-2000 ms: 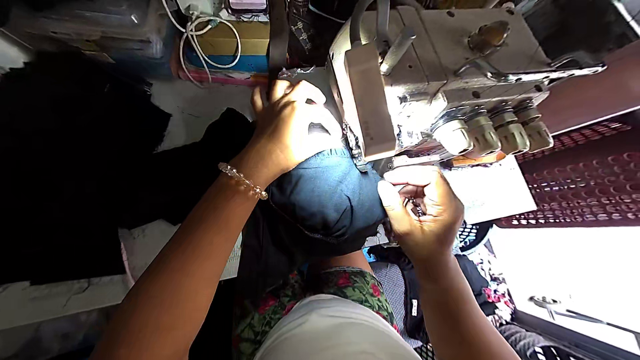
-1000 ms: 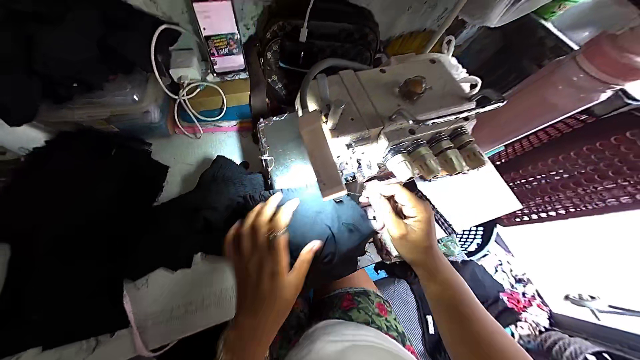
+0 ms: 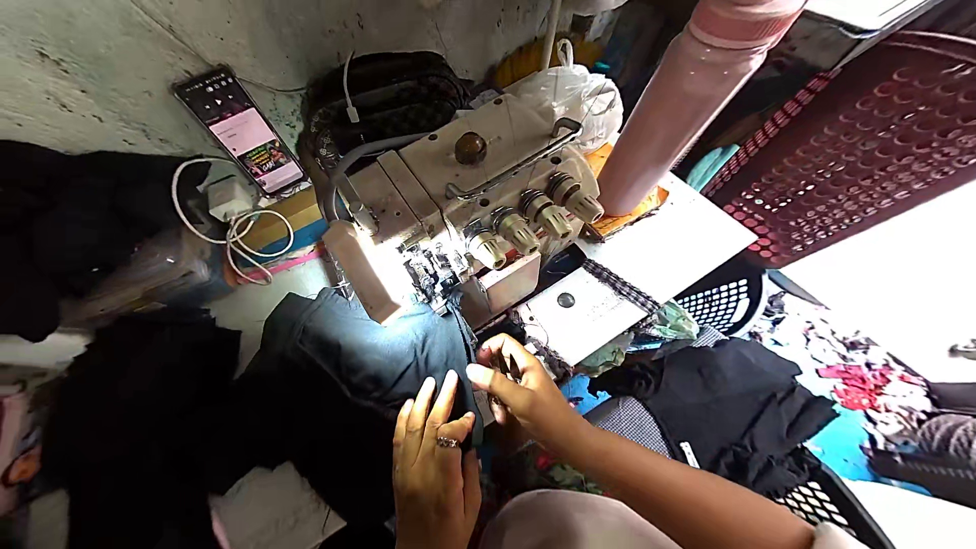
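An overlock sewing machine [image 3: 427, 191] stands before me, its lamp lighting the needle area. Dark fabric [image 3: 381, 343] lies at the presser foot and spreads left over the table. My left hand [image 3: 436, 457], with a ring, rests on the fabric near its front edge, fingers extended. Just right of it, my right hand [image 3: 518, 385] has its thumb and forefinger at the fabric's right edge. Small dark metal thread snips [image 3: 505, 375] sit within the right hand, partly hidden by its fingers.
A phone [image 3: 242, 131] with a coiled white cable [image 3: 252, 229] is behind left. A pink bottle [image 3: 679, 107] stands right of the machine. Dark cloth piles [image 3: 137, 427] lie left. Black cloth [image 3: 732, 404] hangs over a basket at right, beside a maroon perforated basket [image 3: 862, 145].
My left hand has moved from beside the presser foot onto the fabric nearer my body. My right hand has also come away from the presser foot, toward me. The view has shifted.
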